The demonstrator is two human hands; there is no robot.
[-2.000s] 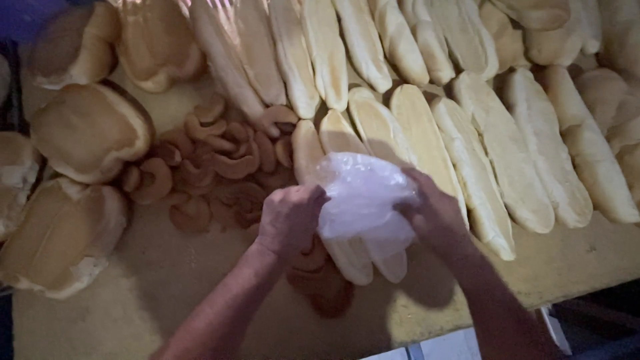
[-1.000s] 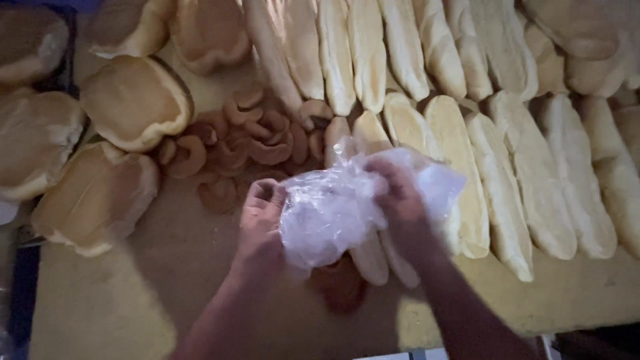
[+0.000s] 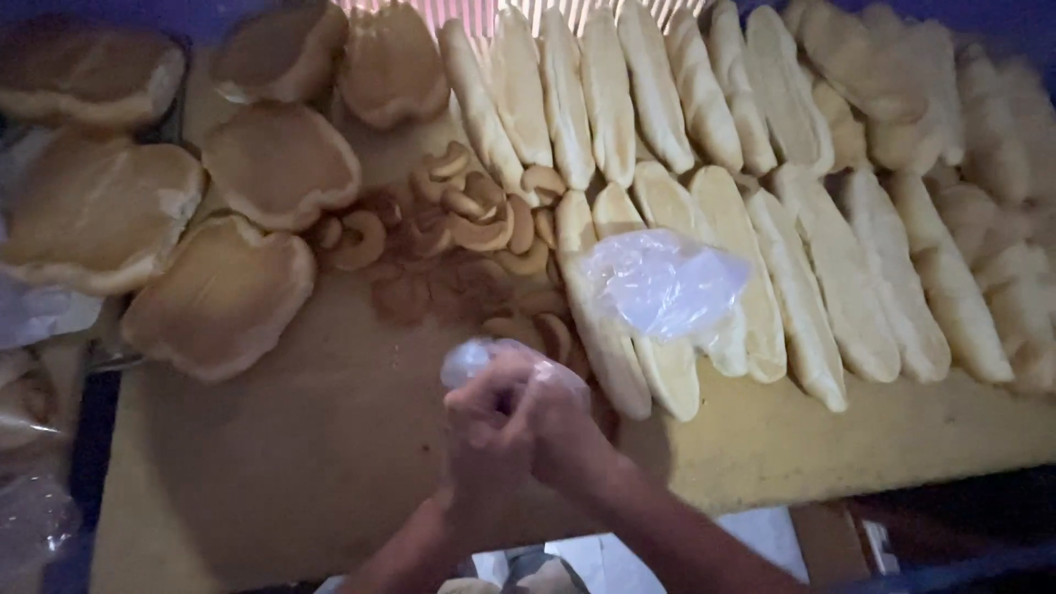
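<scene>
My left hand (image 3: 487, 429) and my right hand (image 3: 561, 412) are together over the near part of the board, both closed on a crumpled clear plastic bag (image 3: 466, 363) that bulges out around the fingers. Another clear plastic bag (image 3: 668, 285) lies bunched on the long bread loaves (image 3: 763, 280), to the right of my hands. Just beyond my hands, curved crescent-shaped bread pieces (image 3: 483, 231) are heaped on the board. How the fingers grip the bag is partly hidden.
Large flat round loaves (image 3: 223, 301) lie at the left. Long loaves (image 3: 610, 99) stand in two rows across the back and right. The yellowish board (image 3: 825, 445) has its near edge below my forearms. Plastic-wrapped items (image 3: 33, 511) are at the far left.
My hands have come together, nearer to me. A plastic bag now lies on the loaves, apart from my hands, where both hands held plastic before. The view has shifted.
</scene>
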